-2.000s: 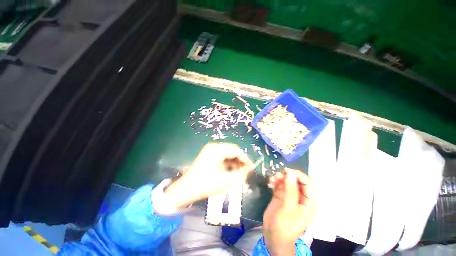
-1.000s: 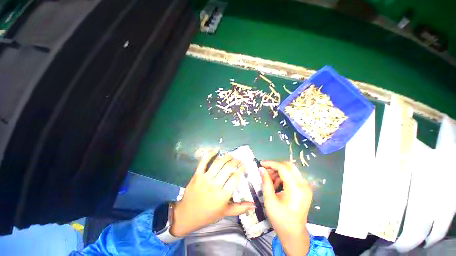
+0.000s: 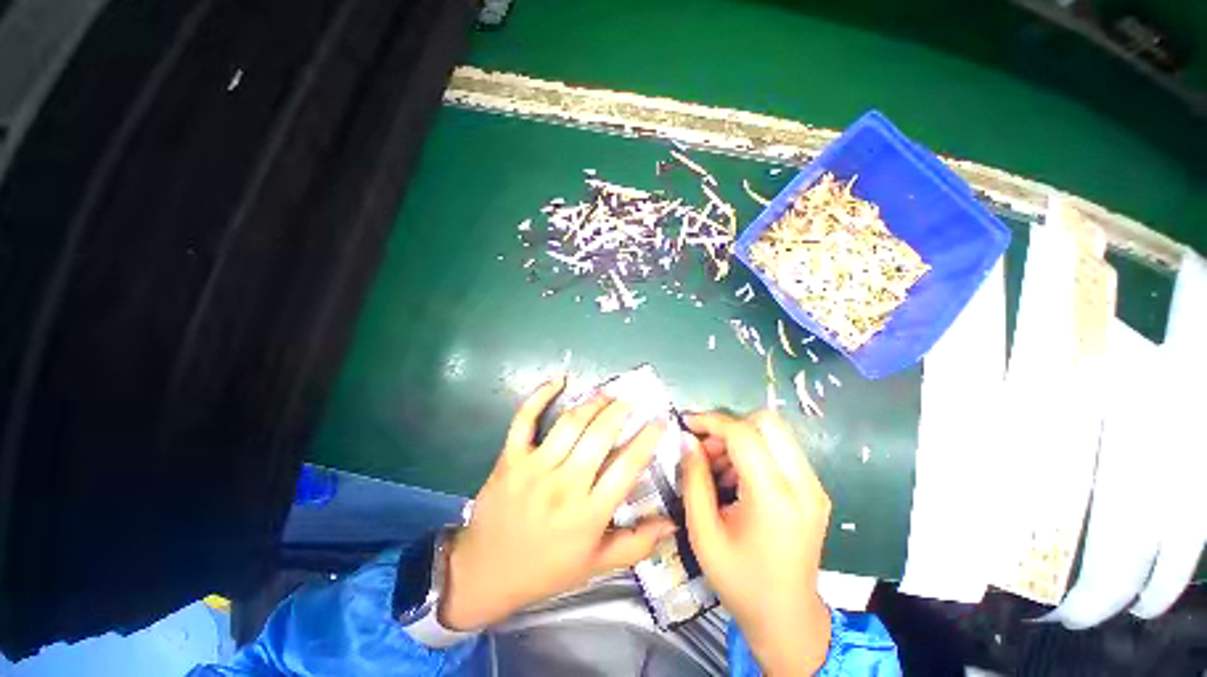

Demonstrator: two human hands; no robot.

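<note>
A flat silver-white housing with a dark strip along it lies tilted at the bench's front edge, partly hidden by both hands. My left hand lies over its left side, fingers spread and thumb across its lower part, holding it. My right hand is at its right edge, thumb and index finger pinched together at the dark strip. Whether a small part is between these fingertips cannot be told. A loose pile of thin tan and white strips lies beyond the hands.
A blue bin of tan slivers stands at the back right. White liner strips hang over the bench's right side. Large black stacked trays fill the left. A worn cream strip runs along the back.
Two seconds ago both hands were raised apart above the bench, with the housing lying below them. Both then came onto the housing. Over the last second they have stayed there while the view shifted.
</note>
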